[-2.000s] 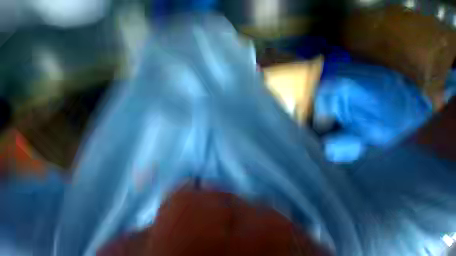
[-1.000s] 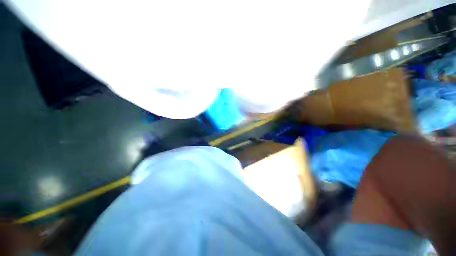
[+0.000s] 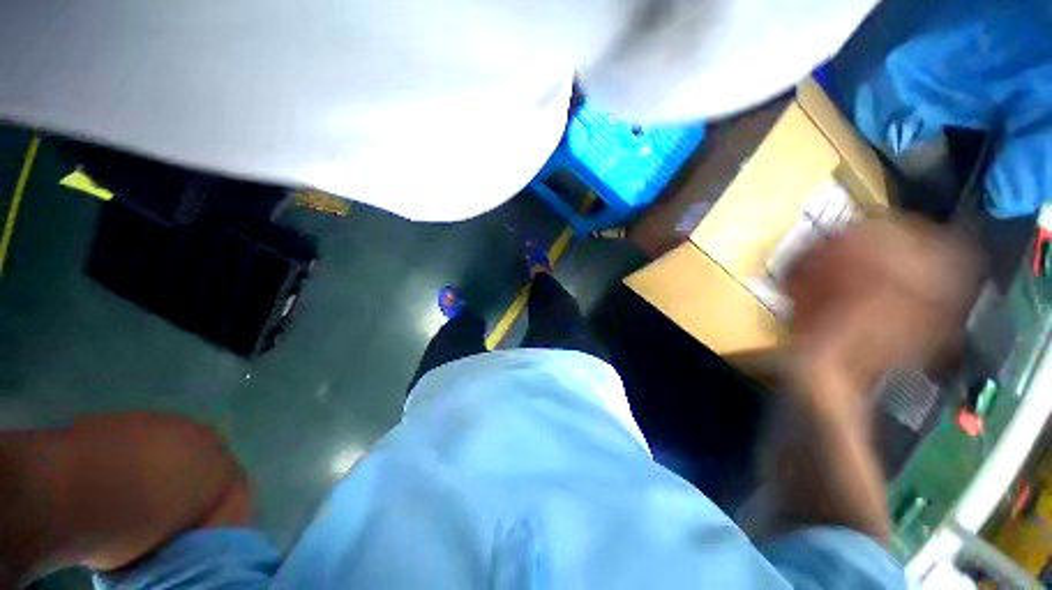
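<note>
An open tan carton [image 3: 750, 219] stands right of centre, with pale pieces [image 3: 808, 236] inside. My right hand [image 3: 883, 282] is blurred over its right side; whether it grips anything cannot be told. My left forearm [image 3: 150, 478] shows bent at the lower left, and its hand is cut off by the left edge. A large, smooth white shape [image 3: 288, 81] hangs very close across the top and hides much behind it. What it is and what holds it cannot be told.
A bright blue plastic stool [image 3: 635, 156] stands beyond the carton. Black slotted crates or trays [image 3: 190, 277] lie on the green floor [image 3: 369, 271] at left. A yellow line [image 3: 511, 317] passes my feet. A person in blue clothing [image 3: 969, 81] is at upper right. A white rail [image 3: 1004, 461] runs at lower right.
The view has turned and sharpened. The white shape covers less of the view, uncovering the stool and my feet. My right hand now shows over the carton, and my left forearm is in view.
</note>
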